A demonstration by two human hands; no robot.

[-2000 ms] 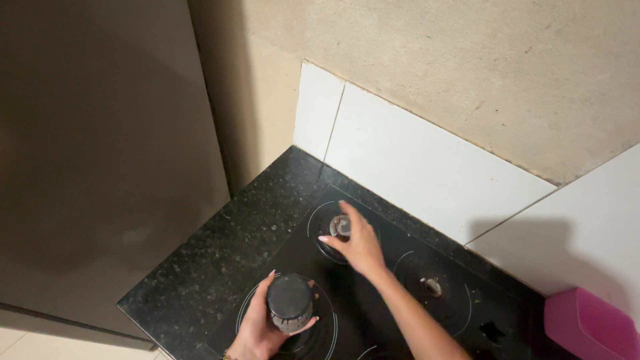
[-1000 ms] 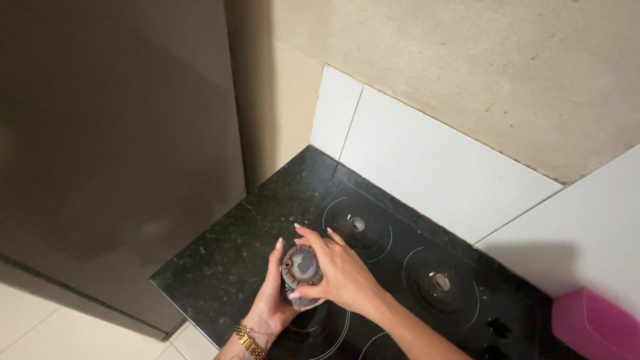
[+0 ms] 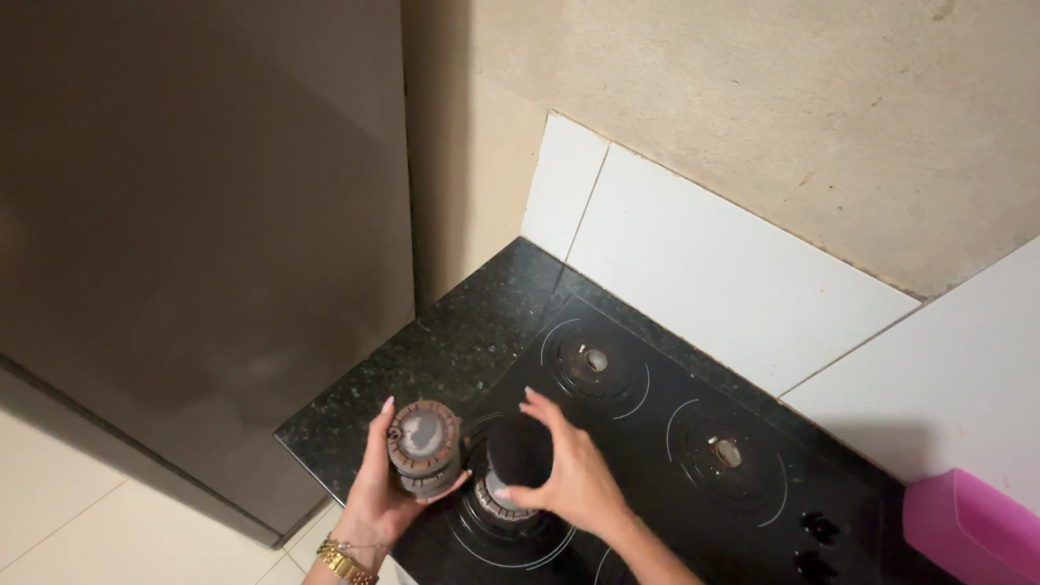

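My left hand point(image 3: 398, 479), with a gold watch at the wrist, holds a stack of round metal gas burner parts point(image 3: 424, 439), whose notched upper piece is stained brown and grey. My right hand point(image 3: 573, 471) grips a round black burner cap point(image 3: 520, 449) between thumb and fingers. It is tilted above a notched burner ring point(image 3: 494, 497) at the front left burner spot of the black glass hob point(image 3: 650, 487). Two rear burner spots show only small metal centres: the rear left jet point(image 3: 596, 360) and the rear right jet point(image 3: 728, 453).
Dark speckled granite worktop point(image 3: 406, 366) surrounds the hob. A large dark grey appliance or cabinet side point(image 3: 203, 244) stands at the left. Black control knobs point(image 3: 819, 528) sit near a pink plastic container point(image 3: 959, 528) at the right. White tiles point(image 3: 715, 268) line the wall behind.
My right hand has left the burner stack in my left hand and moved to the front left burner, now gripping the black cap. Earlier, it was at the rear left burner.
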